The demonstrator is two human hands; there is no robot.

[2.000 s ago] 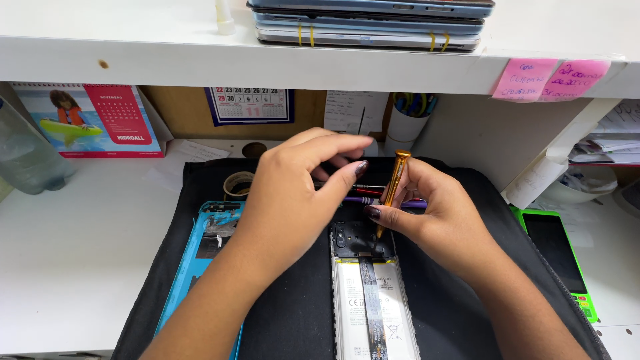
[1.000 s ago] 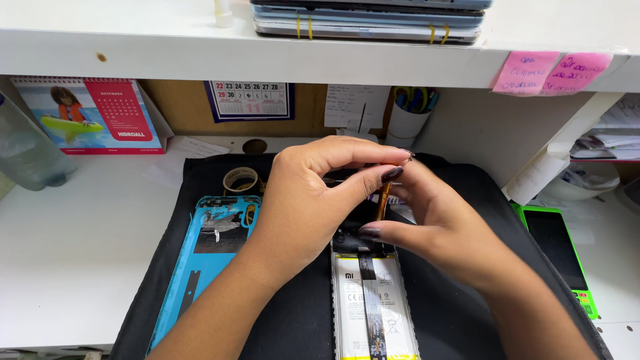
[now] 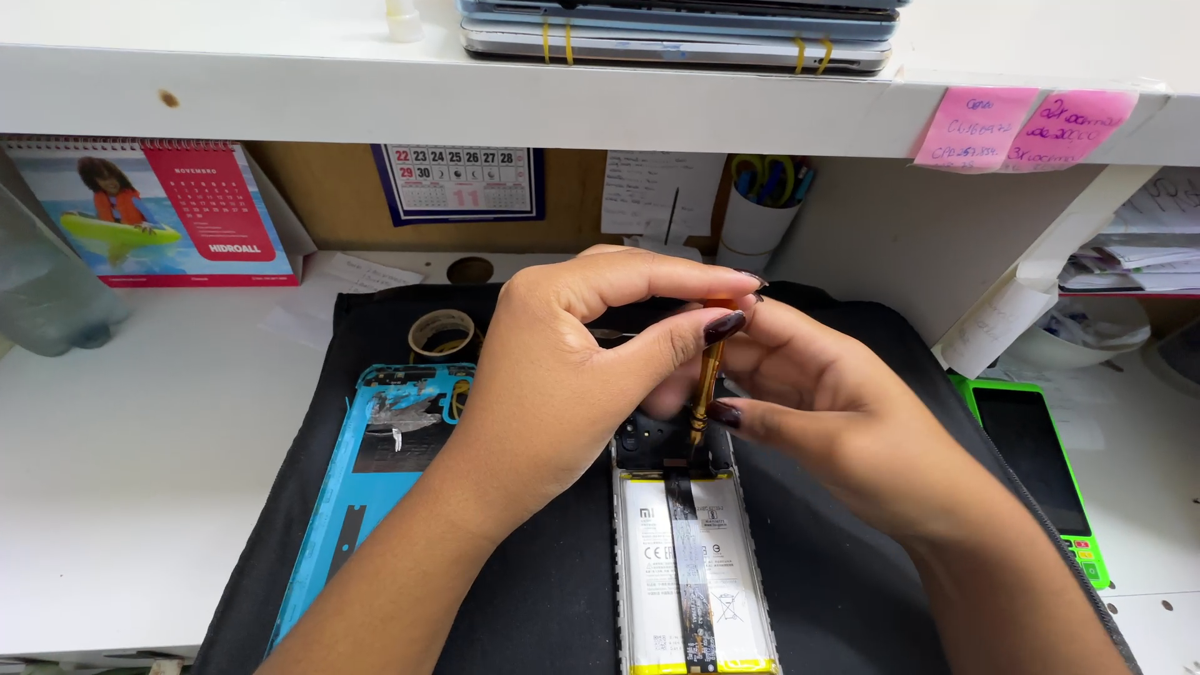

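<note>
An opened smartphone with its white battery (image 3: 647,581) exposed lies on a black mat (image 3: 534,581). Over its black upper cover stands a small golden-orange screwdriver (image 3: 705,389), nearly upright, its tip at the cover. My right hand (image 3: 825,403) holds the screwdriver's shaft between thumb and fingers. The thumb and fingers of my left hand (image 3: 600,356) are closed about the top of the handle. A flex cable (image 3: 692,562) runs lengthwise over the battery. To the left, partly behind my left forearm, lies a blue phone back cover (image 3: 375,497).
A roll of tape (image 3: 441,328) sits at the mat's back left. A green card terminal (image 3: 1036,469) lies on the right. Low overhead, a white shelf (image 3: 656,103) bears stacked phones (image 3: 675,42). A cup of scissors (image 3: 764,216), calendars and a plastic bottle (image 3: 47,281) stand behind.
My left hand, beside the screwdriver two seconds ago, has moved right and taken hold of its top. My right hand still holds the screwdriver over the phone's upper part.
</note>
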